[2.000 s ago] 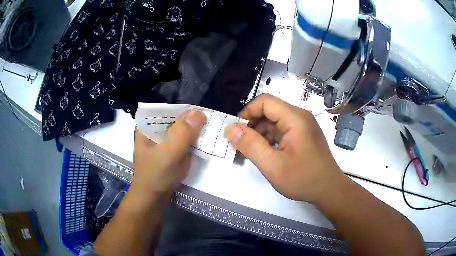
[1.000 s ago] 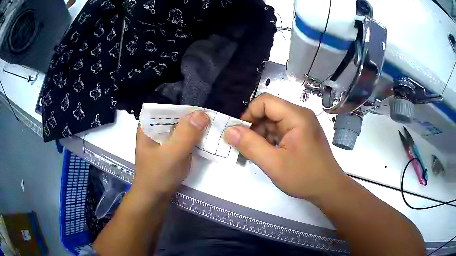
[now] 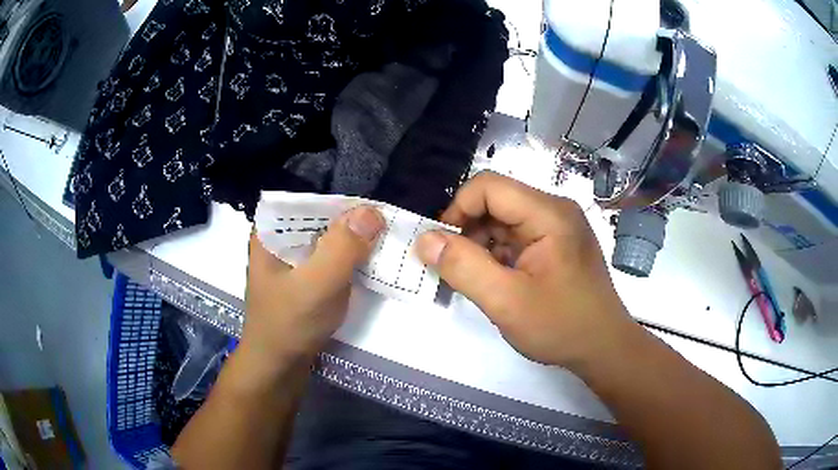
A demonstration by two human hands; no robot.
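Observation:
A white test scrap (image 3: 397,250) with rows of dark stitch lines is held up over the front of the table. My left hand (image 3: 308,285) grips its left part, thumb on top. My right hand (image 3: 519,266) pinches its right end between thumb and bent fingers. The fingers under the scrap are mostly hidden. The black printed garment piece (image 3: 152,138) lies on the table behind the scrap, its plain greyish inner side showing in the middle.
The white sewing machine head (image 3: 588,83) stands at the upper right. Thread snips (image 3: 761,289) with a black cord and a small metal part (image 3: 804,306) lie at the right. A measuring tape strip (image 3: 441,406) runs along the front edge. A blue basket (image 3: 131,367) is below left.
Both hands keep their hold on the scrap. The scrap and left hand have shifted only very slightly.

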